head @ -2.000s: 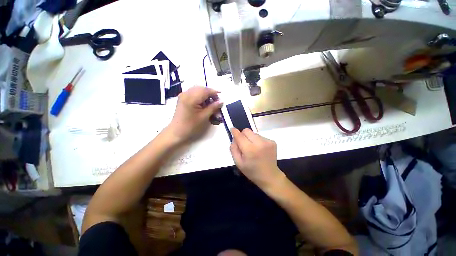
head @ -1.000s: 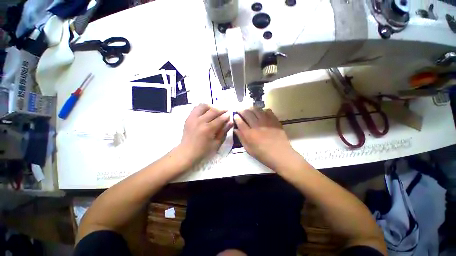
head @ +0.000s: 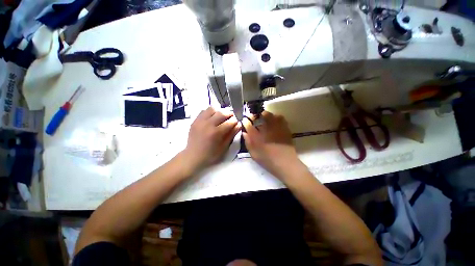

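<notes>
A dark patch piece with a white edge (head: 244, 150) lies on the bed below the machine's needle area, mostly covered by my hands. My left hand (head: 211, 136) presses on its left side, over white cloth. My right hand (head: 271, 136) presses on its right side, fingertips close to the presser foot area. The fingertips of both hands nearly meet under the white sewing machine head (head: 307, 47). The needle and foot are hidden or too bright to make out. A loose pile of dark patch pieces with white edges (head: 145, 113) lies left of my left hand.
Red-handled scissors (head: 359, 132) lie right of my right hand, beside a tan card (head: 413, 130). Black-handled scissors (head: 107, 63) and a blue-handled screwdriver (head: 59, 118) lie at the left. White strips (head: 96, 148) lie at the left front. Grey-white cloth (head: 416, 221) hangs below right.
Since the oldest frame, the patch piece has gone under the machine head and both hands have come together over it. Since the middle frame, the hands have barely moved; the camera view has shifted.
</notes>
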